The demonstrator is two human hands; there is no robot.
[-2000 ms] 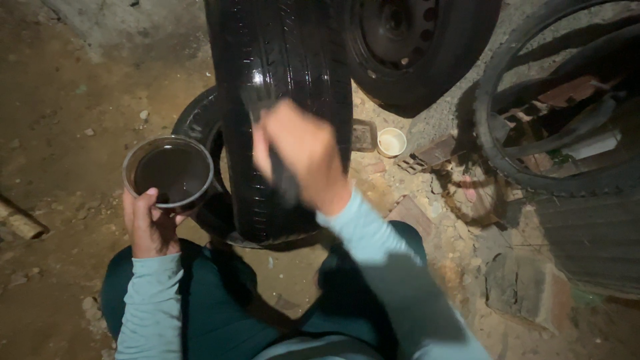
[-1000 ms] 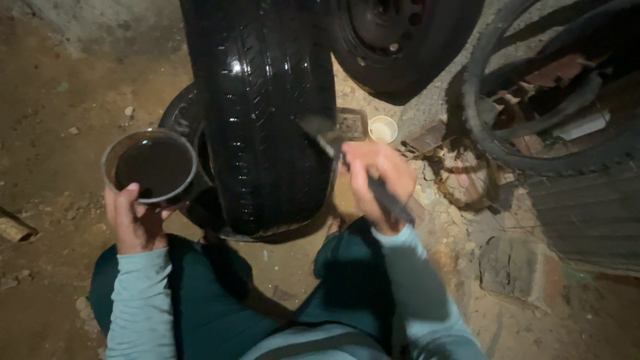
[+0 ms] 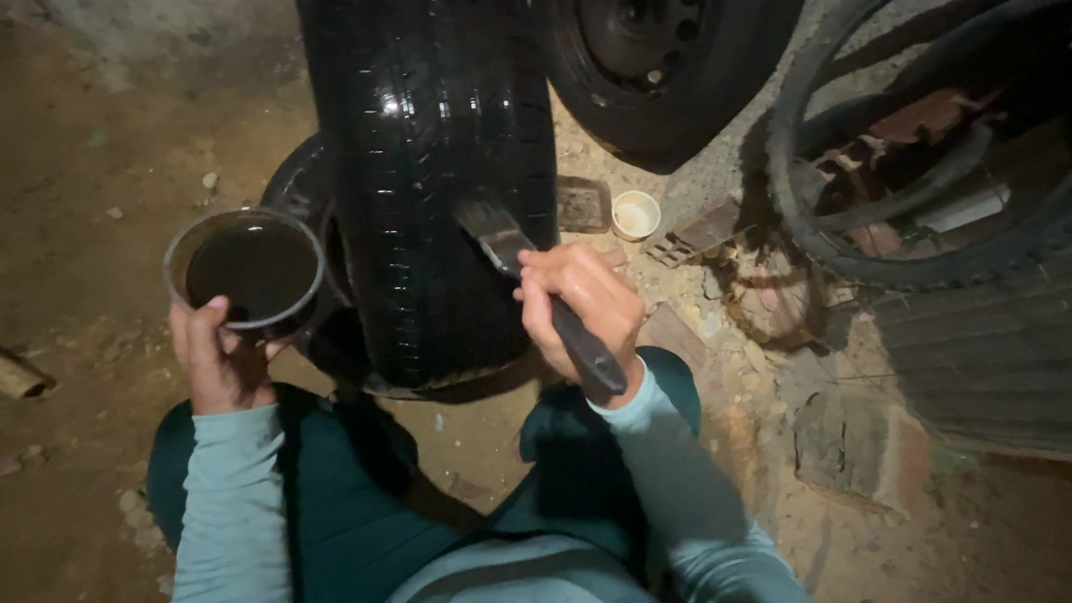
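Observation:
My left hand (image 3: 219, 356) holds a clear round plastic tub (image 3: 310, 289) of dark liquid (image 3: 251, 268), its thumb over the near rim. In my right hand (image 3: 586, 314) is a paintbrush (image 3: 502, 239) with a dark handle, gripped close to the ferrule. Its bristles lie over the tread of an upright black car tire (image 3: 427, 209), seemingly touching it. The tread looks wet and glossy. Another tire (image 3: 293, 180) lies flat beneath and left of the upright one, partly hidden by it and by the tub.
A tire on a steel wheel (image 3: 662, 109) stands at the back right. Near it are a small white cup (image 3: 636, 215), a brick (image 3: 699, 230) and rubble. Farther right are a thin tire (image 3: 787, 184), a corrugated sheet (image 3: 980, 360) and a concrete block (image 3: 854, 444). A tube end (image 3: 21, 375) lies far left.
Blurred over the tire two seconds ago, my right hand was right of the tread one second ago; the brush now reaches farther onto it. My left hand still holds the tub.

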